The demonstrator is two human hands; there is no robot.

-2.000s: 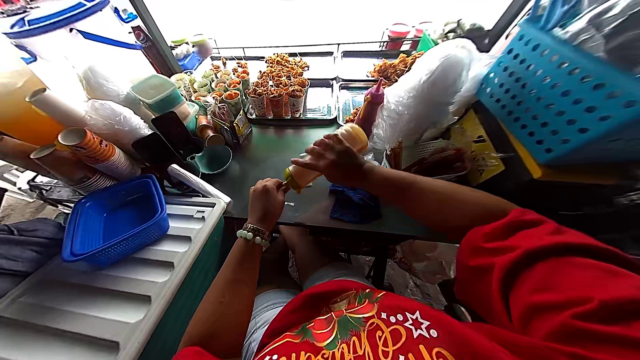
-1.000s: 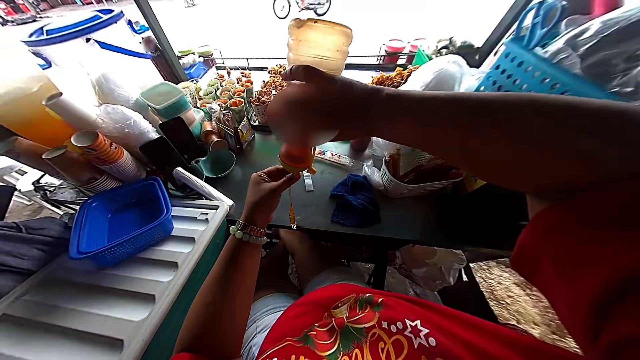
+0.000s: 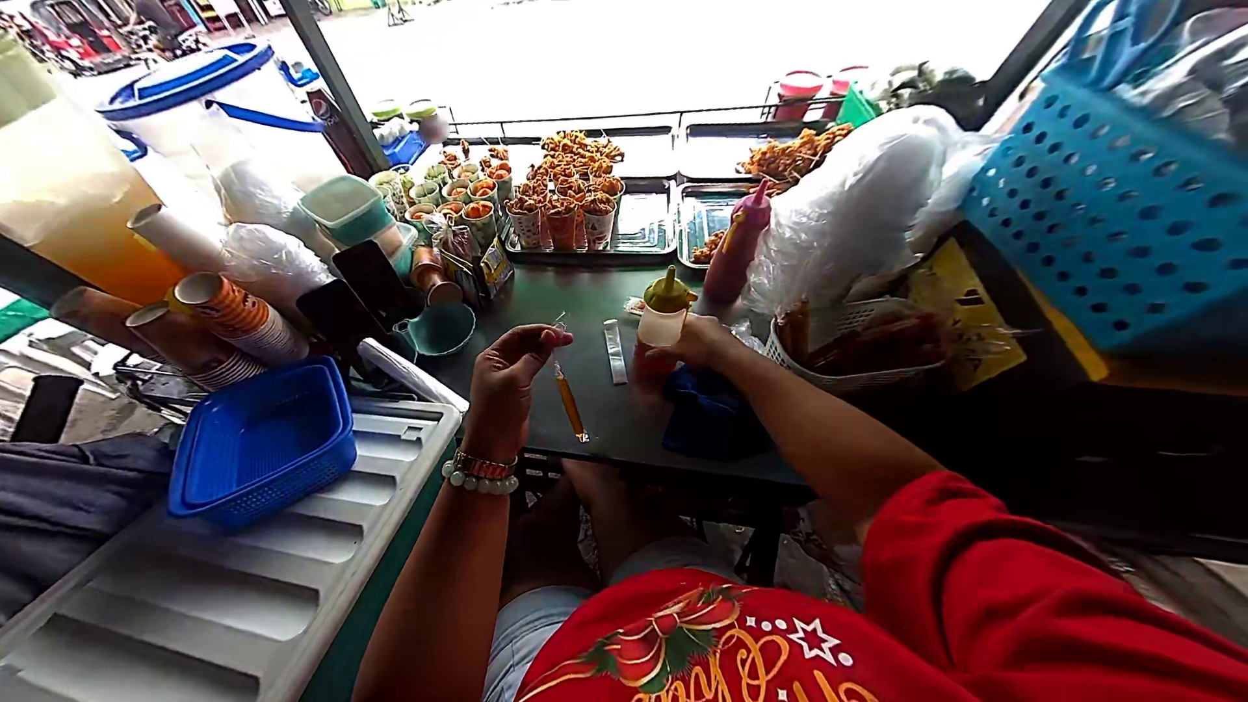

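My left hand (image 3: 512, 375) pinches the top of a narrow clear plastic sachet (image 3: 568, 402), which hangs down with orange-brown sauce in its lower part. My right hand (image 3: 697, 341) is closed around a squeeze bottle (image 3: 663, 327) with a green nozzle cap, upright at the dark tabletop (image 3: 546, 292). The bottle is pale at the top and reddish lower down. Between the hands lies a flat clear plastic strip (image 3: 615, 352). A dark blue cloth (image 3: 717, 414) is bunched beside the bottle, under my right wrist. A purple-pink squeeze bottle (image 3: 738, 246) stands just behind my right hand.
Cups of fried food (image 3: 564, 214) stand on a metal tray at the back. A green bowl (image 3: 441, 330), phones (image 3: 375, 281), stacked paper cups (image 3: 239, 317) and a blue basket (image 3: 263, 439) are at left. A white basket (image 3: 863, 341), plastic bags (image 3: 858, 205) and a turquoise basket (image 3: 1111, 205) are at right.
A second ago my right hand held the bottle tipped nozzle-down at my left hand; now the bottle is upright, lower and to the right. My left hand still holds the sachet.
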